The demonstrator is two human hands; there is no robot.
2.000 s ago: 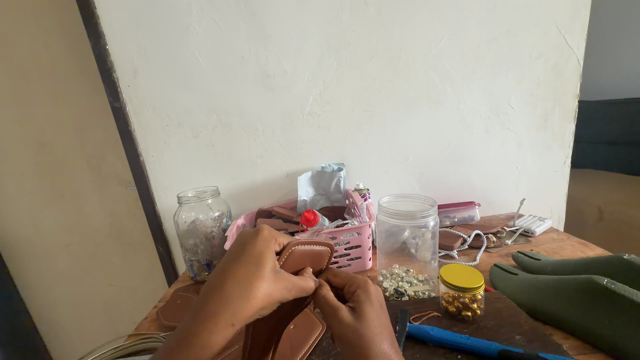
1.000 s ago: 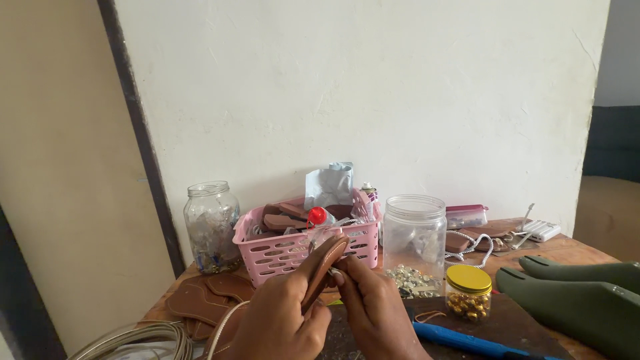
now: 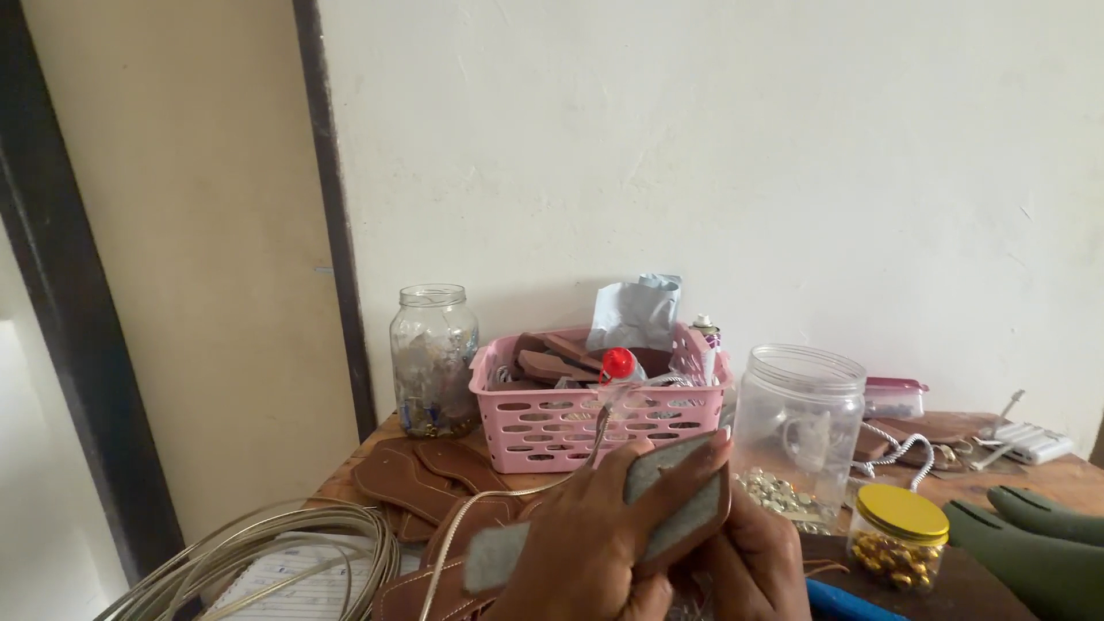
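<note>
A brown leather sandal sole piece [image 3: 686,509] with a grey underside is held up at the lower centre. My left hand [image 3: 595,535] grips it, with fingers spread across the grey side. My right hand [image 3: 750,552] is at its right edge, its fingertips partly hidden behind the piece. A thin metallic cord [image 3: 461,517] runs from near my left hand down to the lower left. More stitched brown leather sole pieces [image 3: 401,483] lie on the table to the left.
Behind stand a pink basket [image 3: 604,431] of leather pieces, a glass jar [image 3: 433,371], and a clear plastic jar [image 3: 798,431]. A yellow-lidded jar of gold beads [image 3: 897,535], green shoe lasts [image 3: 1018,552], and a blue handle [image 3: 849,601] are at right. Coiled cord [image 3: 362,535] lies left.
The held leather piece has turned so that its grey underside now shows. The metallic cord has come into plainer sight. The view has shifted towards the left.
</note>
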